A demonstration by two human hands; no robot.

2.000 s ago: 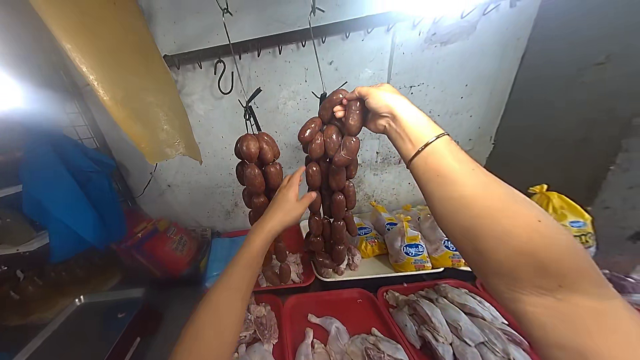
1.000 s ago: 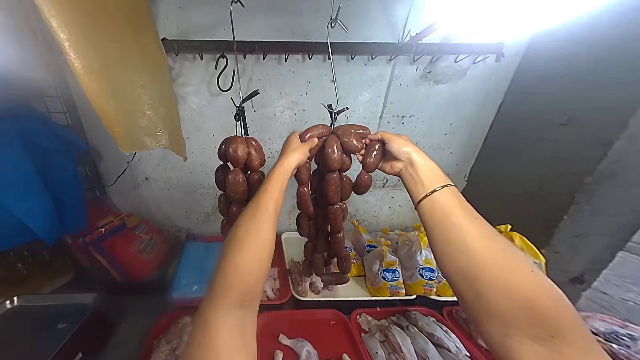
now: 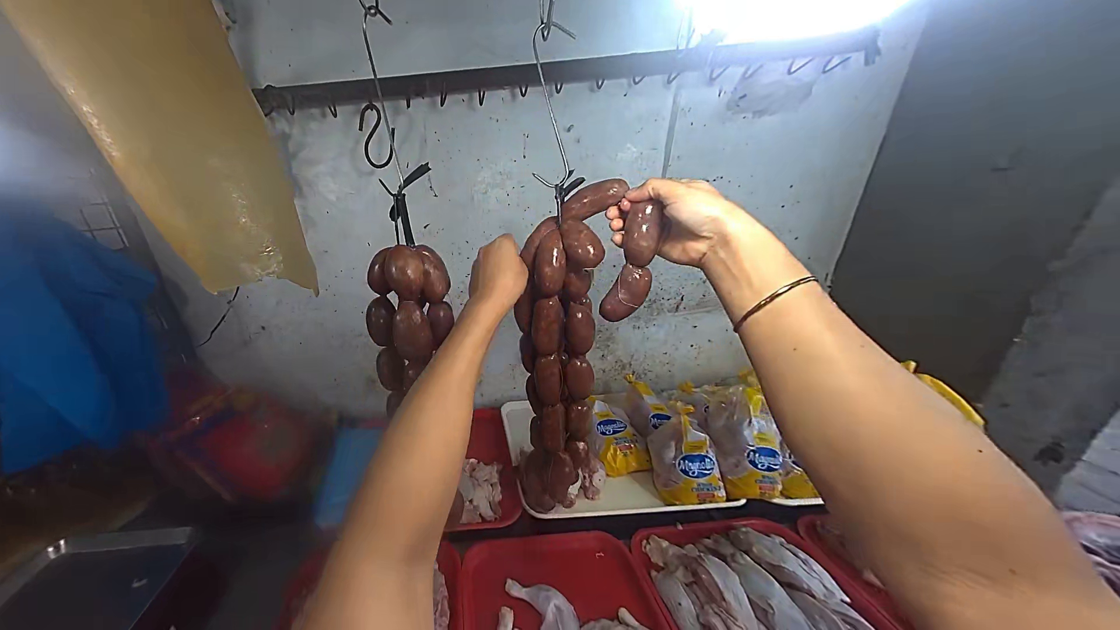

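A bunch of linked brown sausages hangs by a black tie from a metal wire hook. To its right my right hand pinches the string of links near the top; one sausage link lies against the fingers, and another link dangles below it. My left hand, its fingers curled, is at the bunch's upper left side; whether it grips a link is hidden. A second sausage bunch hangs on the left from its own hook, partly behind my left forearm.
A hook rail crosses the wall, with an S-hook near it. Bagged chickens stand on a white tray. Red trays of meat pieces are in front. A yellowish sheet hangs at the left.
My right hand has drawn a short run of links out to the right of the bunch. My left hand, on a top link one second ago, is now lower at the bunch's left side.
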